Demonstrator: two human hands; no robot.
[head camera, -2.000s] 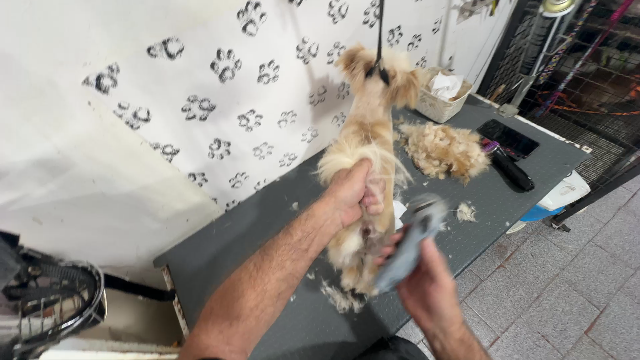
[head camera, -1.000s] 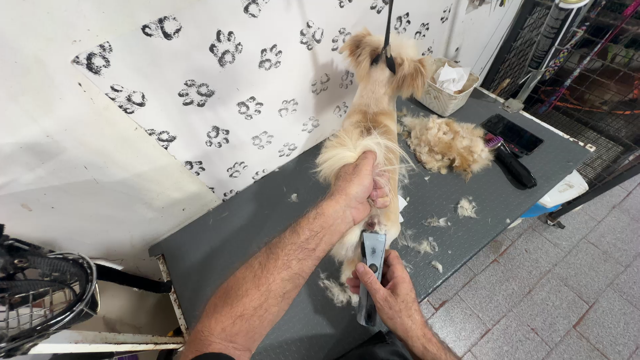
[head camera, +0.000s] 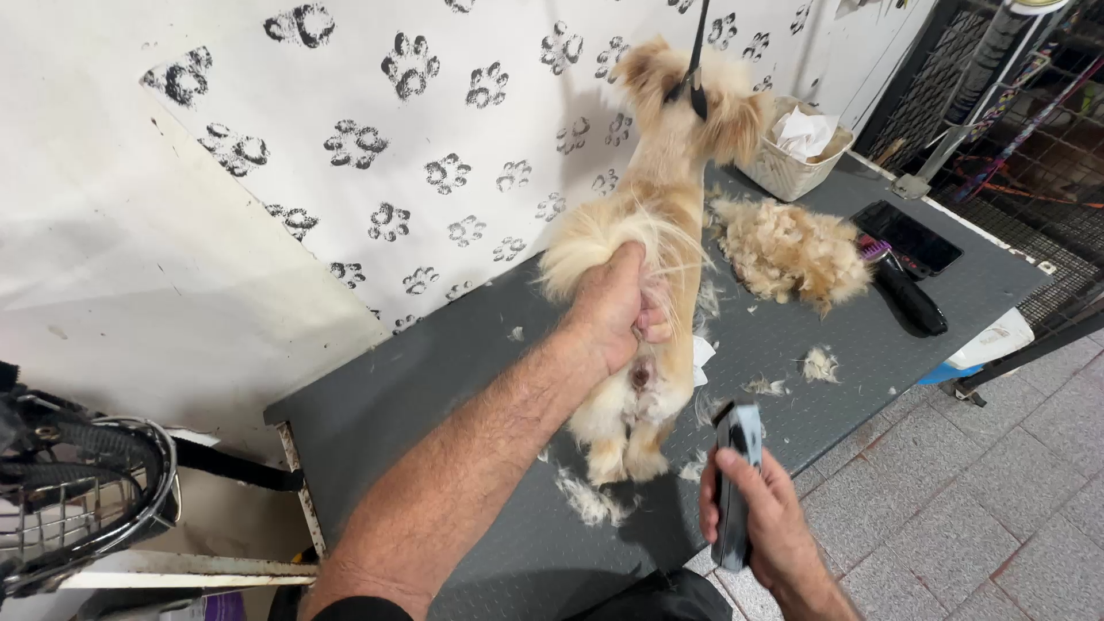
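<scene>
A cream and tan dog (head camera: 677, 207) stands on the grey grooming table (head camera: 414, 414), its rear toward me and a black loop around its neck. My left hand (head camera: 617, 302) grips the dog's raised tail (head camera: 595, 237) near its base. In my right hand (head camera: 759, 500) are grey and black hair clippers (head camera: 735, 483), their blade end up, held apart from the dog, to the right of its hind legs.
Cut fur lies in a large pile (head camera: 789, 254) and small tufts (head camera: 591, 496). Beyond it are a black trimmer (head camera: 906, 293), a dark phone (head camera: 907, 238) and a basket (head camera: 793, 164) with tissue. A wire cage (head camera: 1052, 155) borders the right; a round metal grille (head camera: 86, 500) is at lower left.
My right hand with the clippers was close behind the dog's rear one second ago; it has moved away to the right. My left hand still grips the tail.
</scene>
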